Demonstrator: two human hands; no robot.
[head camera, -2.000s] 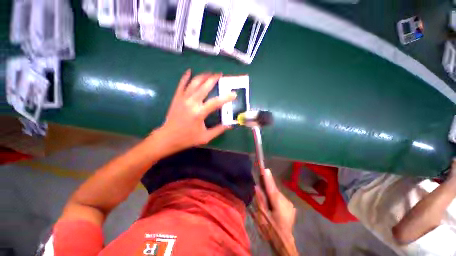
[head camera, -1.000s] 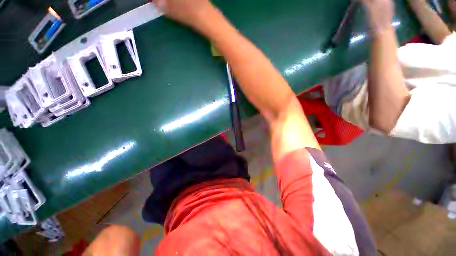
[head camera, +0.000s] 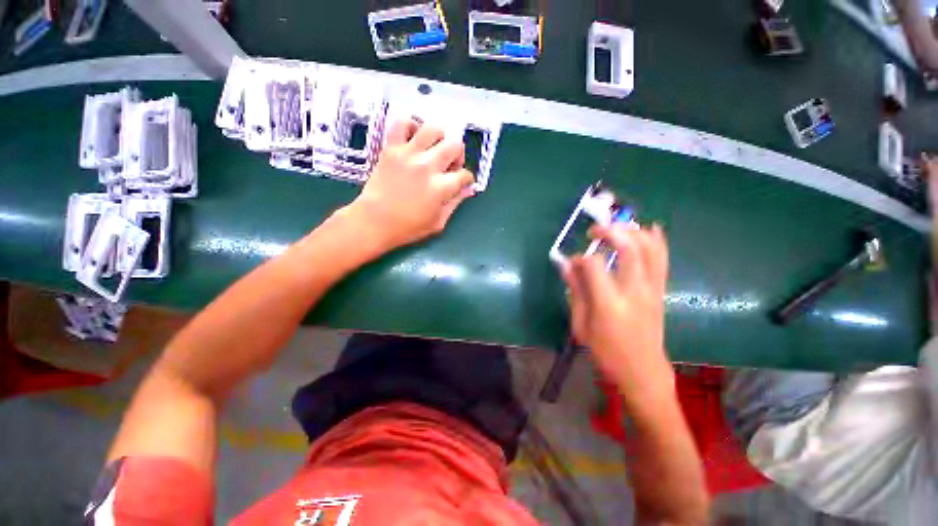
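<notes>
My left hand (head camera: 417, 185) is at the right end of a row of overlapping white face frames (head camera: 345, 128), its fingers closed on the end face frame (head camera: 489, 154). My right hand (head camera: 620, 293) holds a pale housing (head camera: 574, 231) with a small blue part inside, tilted over the green bench. Its fingers cover part of the housing. The dark handle of my mallet (head camera: 560, 372) sticks out over the bench's front edge below my right hand; its head is hidden.
More stacked frames (head camera: 154, 144) lie at the left. Beyond the pale strip (head camera: 658, 128) are housings with blue parts (head camera: 411, 31) and a white one (head camera: 610, 60). Another mallet (head camera: 828, 279) lies at the right, near a person in a white shirt (head camera: 849, 447).
My right hand has come back from beyond the strip with a housing. My left hand has come up from below the bench onto the end frame. The view has turned.
</notes>
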